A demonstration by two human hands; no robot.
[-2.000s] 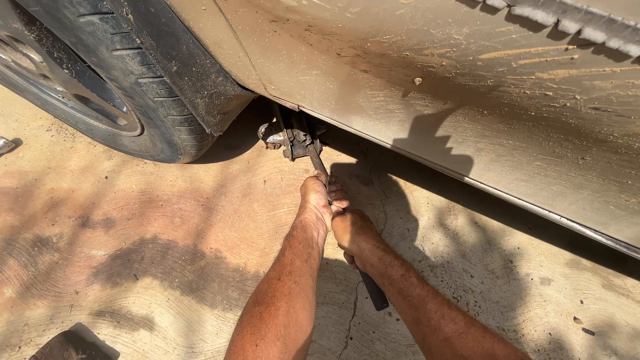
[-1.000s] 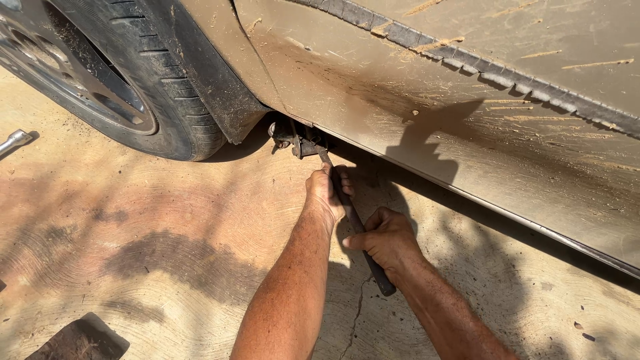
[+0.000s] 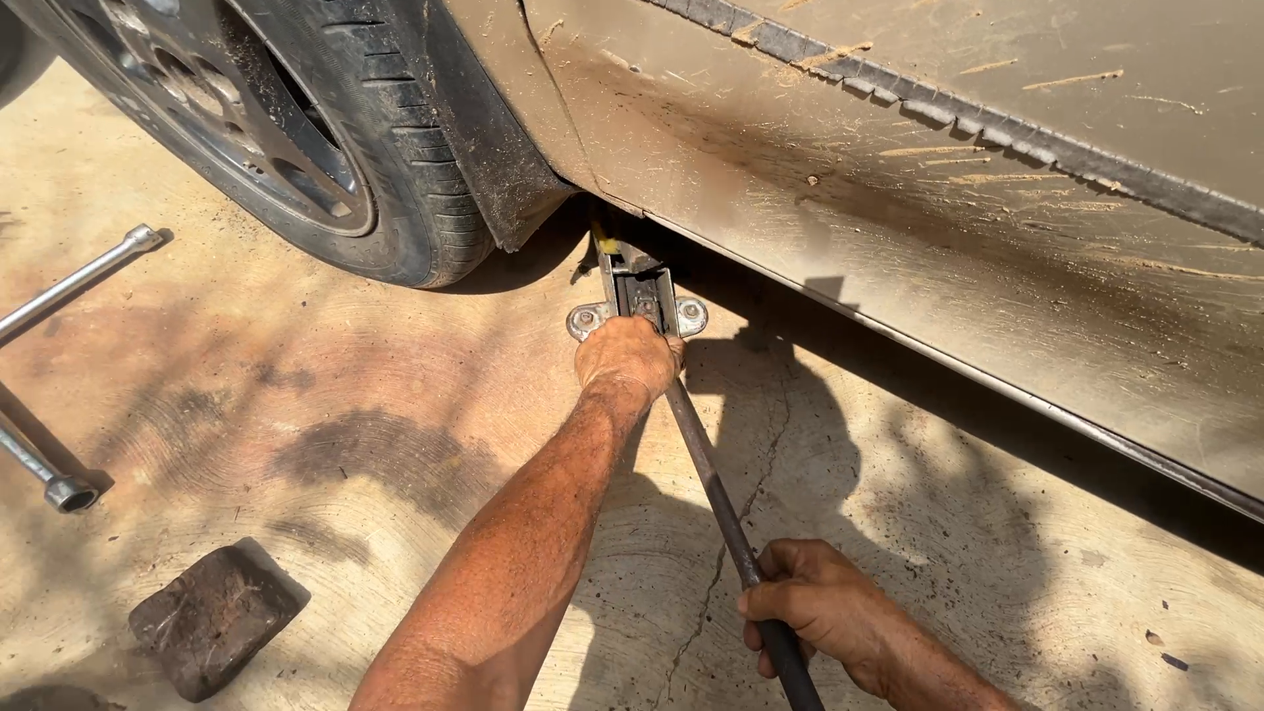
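Note:
A metal floor jack [image 3: 642, 286] with round casters at both sides sits partly under the car's sill, just behind the wheel. My left hand [image 3: 632, 357] is closed around the jack's near end, where the handle meets it; the fingers are mostly hidden from above. From there the long dark handle [image 3: 726, 513] slants down to the lower right. My right hand [image 3: 805, 612] grips this handle near its dark lower end. The far part of the jack lies in shadow beneath the car.
A car wheel with its tire [image 3: 415, 168] stands at upper left, a mud flap [image 3: 494, 148] beside it. The mud-spattered car body [image 3: 790, 197] fills the upper right. Metal wrenches [image 3: 74, 281] and a dark block [image 3: 215, 620] lie on the cracked concrete at left.
The jack shows farther out from under the sill than before. My right hand has moved down and away from my left hand, along the handle.

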